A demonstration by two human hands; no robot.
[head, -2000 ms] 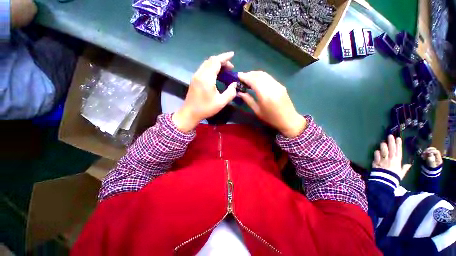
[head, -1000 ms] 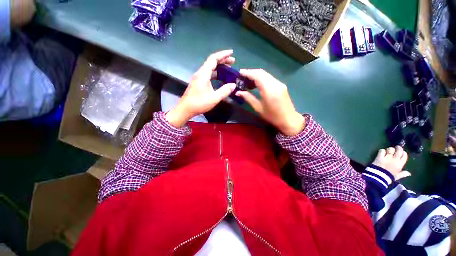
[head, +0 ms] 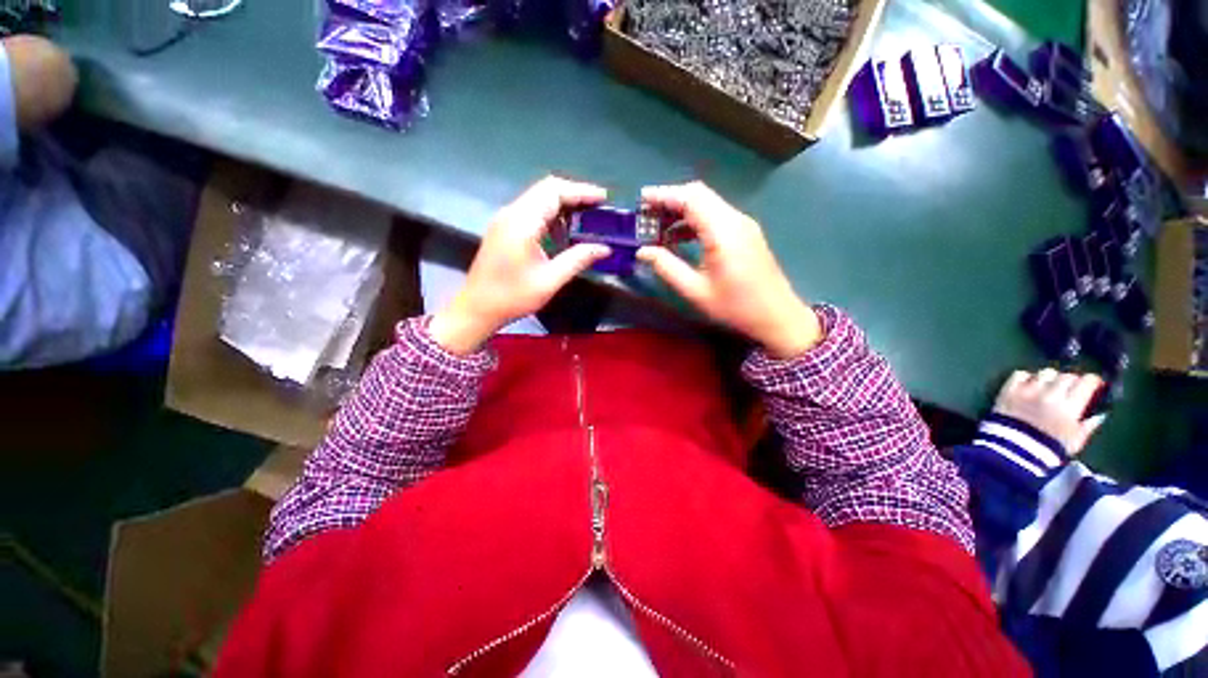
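Observation:
A dark purple housing (head: 607, 227) lies level between my two hands, above the near edge of the bench. My left hand (head: 527, 252) grips its left end with thumb and fingers. My right hand (head: 710, 249) grips its right end. A small silver-grey button piece (head: 648, 227) shows at the right end of the housing, beside my right fingertips. Whether it is fully seated cannot be told.
A carton (head: 709, 90) of silver-grey pieces stands at the back. Bagged housings (head: 371, 64) lie upper left. Fitted housings (head: 923, 90) stand at right. A person's hand (head: 1051, 408) rests at lower right. An open waste carton (head: 199, 318) sits below the bench at left.
The housing has turned level and its window side and button piece now show. My hands have moved a little apart at its two ends. The whole view has shifted slightly.

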